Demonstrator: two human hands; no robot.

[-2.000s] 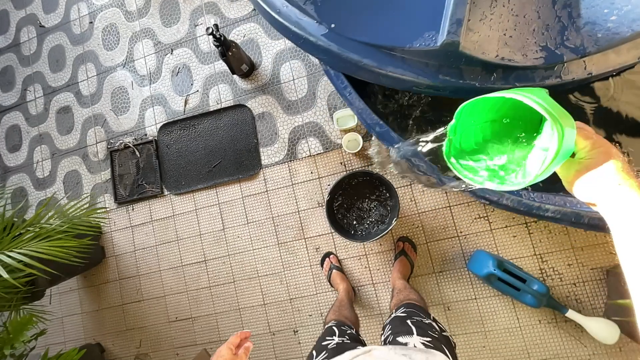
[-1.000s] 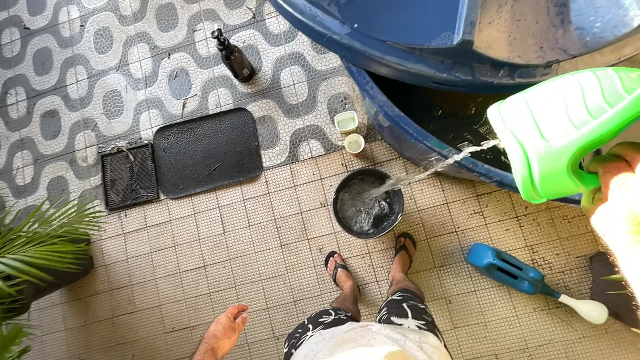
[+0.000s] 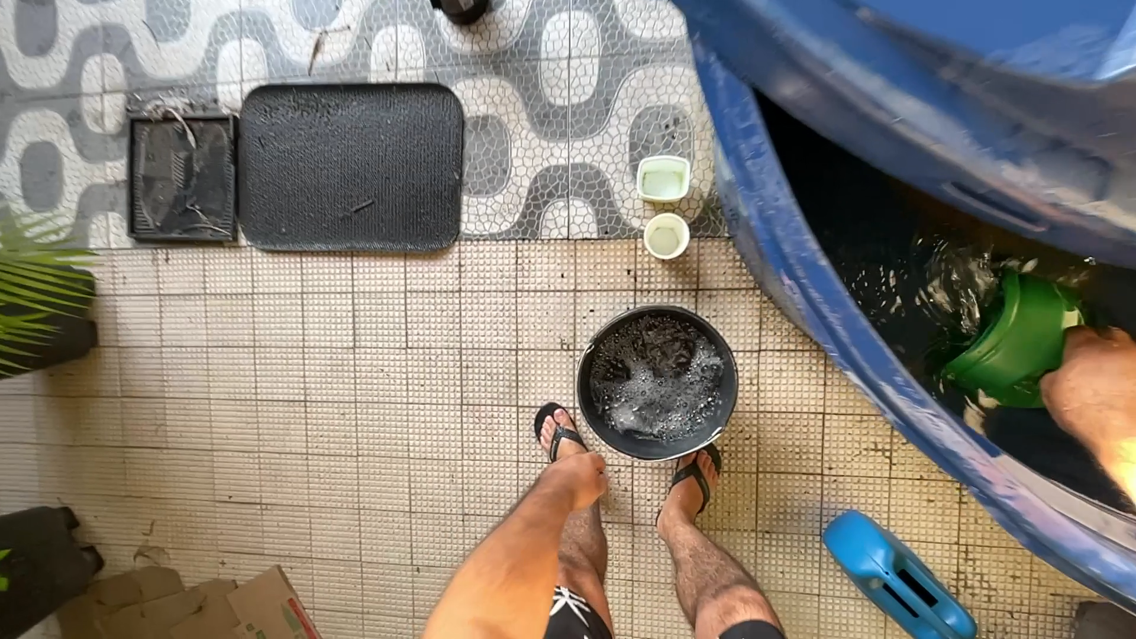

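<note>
At the right, my right hand grips a green plastic jug, which is tilted and partly in the dark water of a large blue tank. My left hand is near the lower left rim of a black bucket; its fingers are curled, and whether they touch anything is hidden. Foamy water lies in the bucket, just in front of my feet in black flip-flops. Two small pale plastic containers, one squarish and one round, stand beyond the bucket.
A blue watering can lies at the lower right. A black ribbed mat and a small black tray lie at the upper left. A potted palm stands at the left edge, cardboard at the lower left. A blue lid partly covers the tank.
The green jug, pouring water into the bucket one second ago, is now in the tank's water. My left hand has moved right, close to the bucket. The view has moved closer to the floor.
</note>
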